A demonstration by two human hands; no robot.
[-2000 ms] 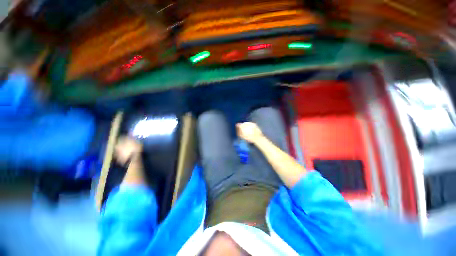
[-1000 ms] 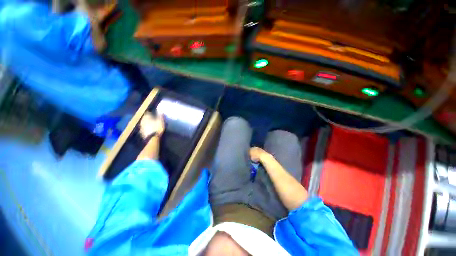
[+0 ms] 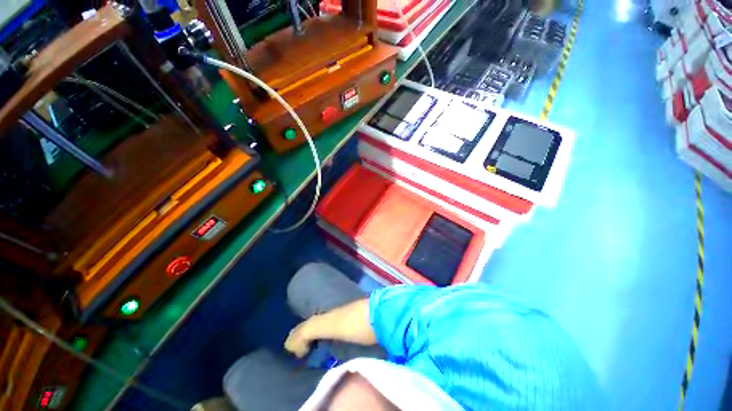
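Observation:
My right hand [image 3: 302, 339] rests between my knees with its fingers curled; a small blue thing shows beside it, and whether the hand grips anything cannot be told. My left hand is out of view. The red-lined foam tray [image 3: 377, 207] lies low beside my leg with a dark tablet [image 3: 440, 249] flat at its near right end. Beyond it, a stacked white foam tray [image 3: 563, 160] holds three tablets in recesses: one dark with grey inner parts [image 3: 523, 152], one bright with glare [image 3: 458, 129] and one partly bright [image 3: 404, 112].
Orange-brown presses [image 3: 178, 233] stand on the green-topped bench [image 3: 172, 329] at left, with green lights and a red button [image 3: 178, 266]. A pale hose [image 3: 309, 140] loops in front. Clear plastic trays [image 3: 502, 68] lie beyond the white tray. More trays [image 3: 706, 96] are stacked at far right.
The view has turned right, bringing the white tray and blue floor into full view. The carton, my left hand and the co-worker have left the picture. My right hand stays by my knees.

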